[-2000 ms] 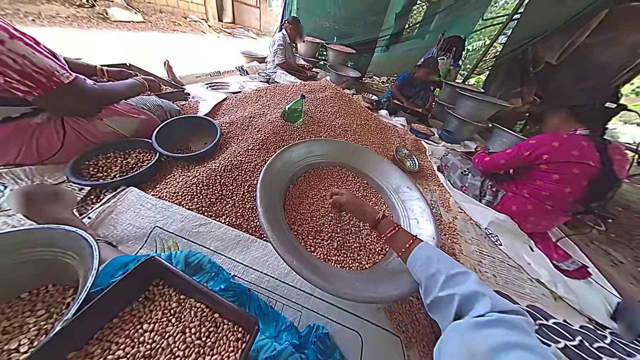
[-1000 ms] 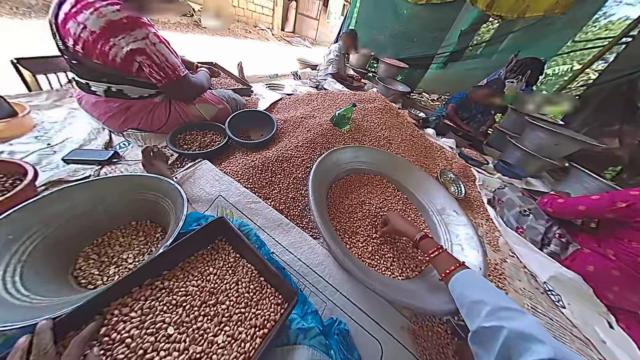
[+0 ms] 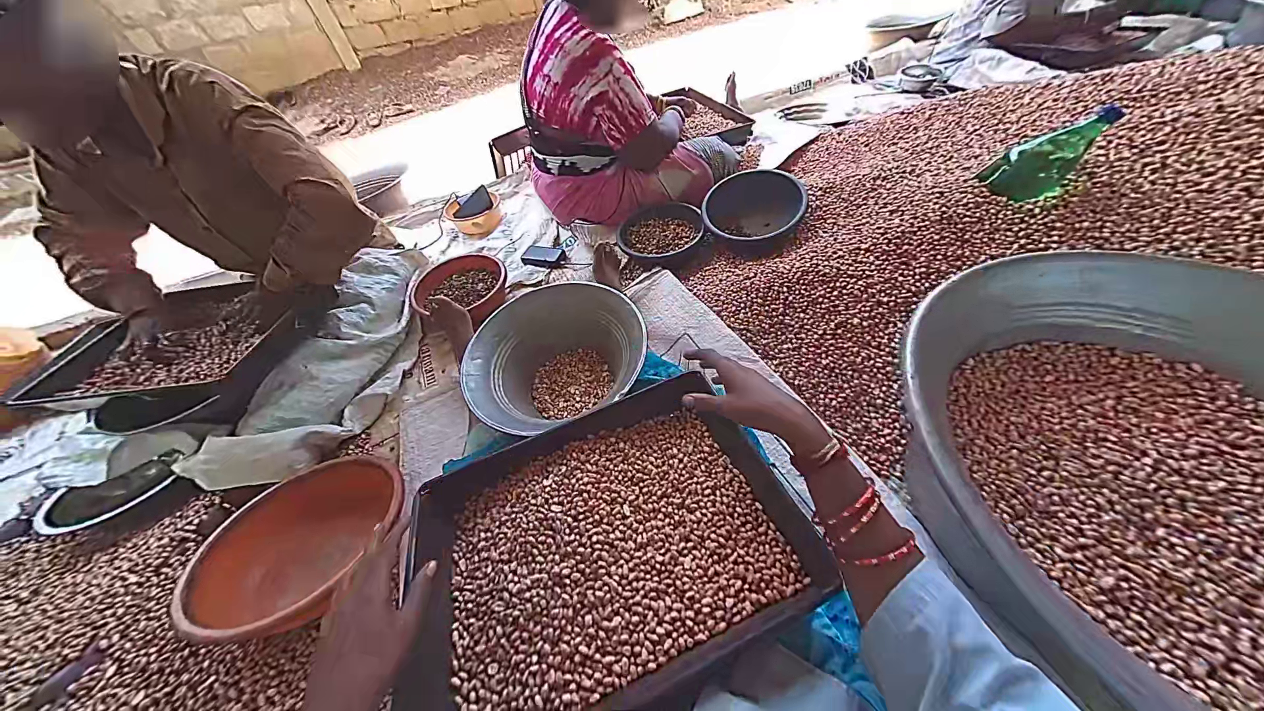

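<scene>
A dark rectangular tray full of shelled nuts or beans lies before me. My left hand is at its left side, thumb raised and fingers partly hidden; whether it grips the rim cannot be told. My right hand, with red bangles on the wrist, rests at the far right corner, fingers apart over the rim. A metal basin holding some pale nuts touches the tray's far side. An orange bowl stands left of the tray, beside my left hand. A large metal basin of nuts is at the right.
A big heap of nuts with a green plastic bottle piece spreads at the right. A person works over a dark tray at the left; another person sits farther back. Black bowls and a reddish bowl stand between.
My right hand has left the nuts in the large metal basin and moved left to the rectangular tray. The view has swung left.
</scene>
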